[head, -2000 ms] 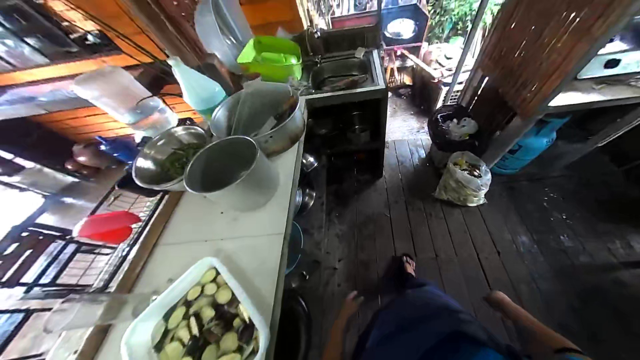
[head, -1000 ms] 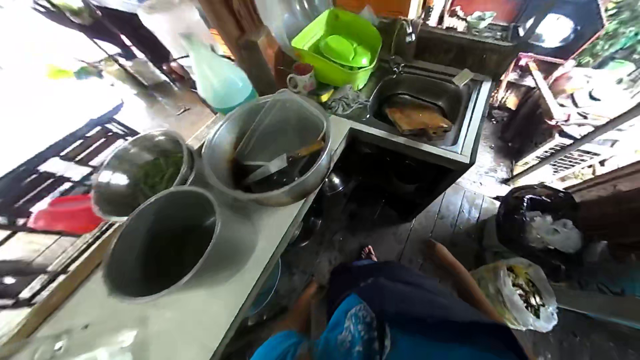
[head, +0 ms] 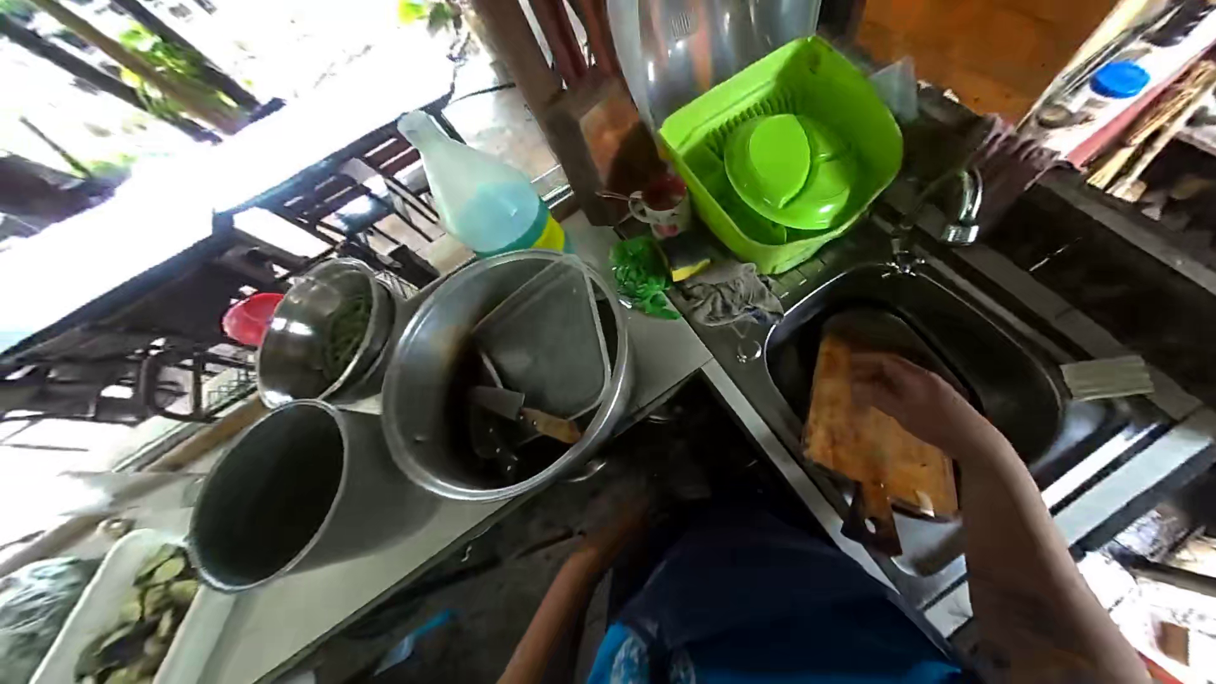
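Observation:
My right hand (head: 893, 385) is over a wooden cutting board (head: 855, 432) in the metal sink (head: 1007, 380); it is blurred, and whether it touches the board cannot be told. A dark handle of another utensil (head: 874, 522) lies at the board's near end. My left hand (head: 622, 518) hangs low beside the counter, dim and blurred, near no clear object. Left of the sink, a large aluminum pot (head: 404, 418) holds a knife with a wooden handle (head: 551, 426) and a flat metal piece (head: 551, 332).
A green dish basin (head: 693, 142) with green dishes stands behind the sink, near the faucet (head: 961, 223). A grey rag (head: 731, 294), a mug (head: 662, 207), a tall pot (head: 370, 494), a steel bowl (head: 275, 356) and a white tray of sliced vegetables (head: 204, 627) line the counter.
The view has moved toward the sink. My right hand has come up from low beside my body to over the cutting board in the sink. My left hand remains low.

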